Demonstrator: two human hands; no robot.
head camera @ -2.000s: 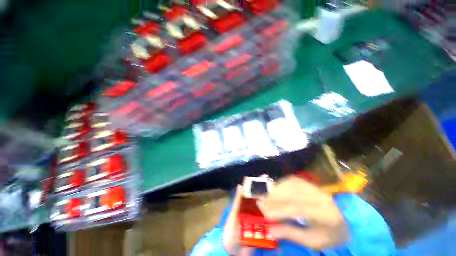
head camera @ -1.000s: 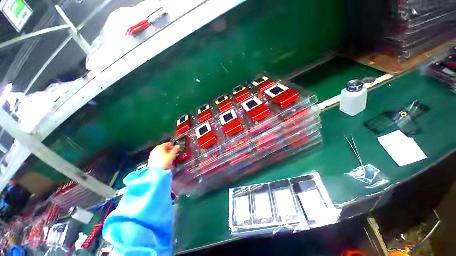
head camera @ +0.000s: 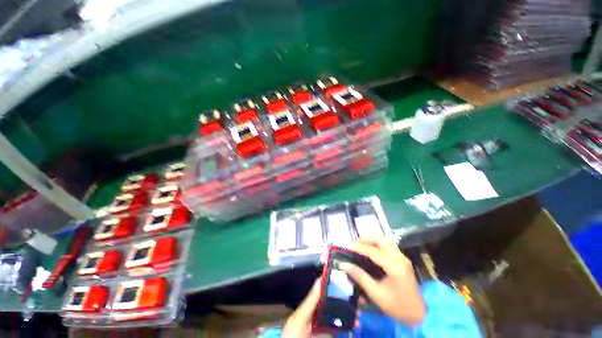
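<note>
My left hand (head camera: 303,315) holds a phone (head camera: 339,297) with a red edge and a dark face at the bottom centre, over my lap. My right hand (head camera: 391,280) is at the phone's upper right, its fingers on the phone face. A pale area shows on the phone's face below the fingertips. The lens tray (head camera: 274,255) lies just beyond my hands, with a row of white-centred panels. The stacked phone trays (head camera: 277,173) stand behind it, red phones on top; one front-left pocket shows no red phone.
Another phone tray (head camera: 179,288) is at left. Tweezers (head camera: 418,175), crumpled film (head camera: 428,203), a white wipe (head camera: 470,181), dark parts (head camera: 476,152) and a white bottle (head camera: 426,125) are at right. More trays (head camera: 573,119) stand far right. A cardboard box (head camera: 521,264) is below the bench edge.
A hand has moved from the stack's front-left corner, and a phone is gone from that pocket. Both hands are now at a phone low in the centre. The camera view has shifted.
</note>
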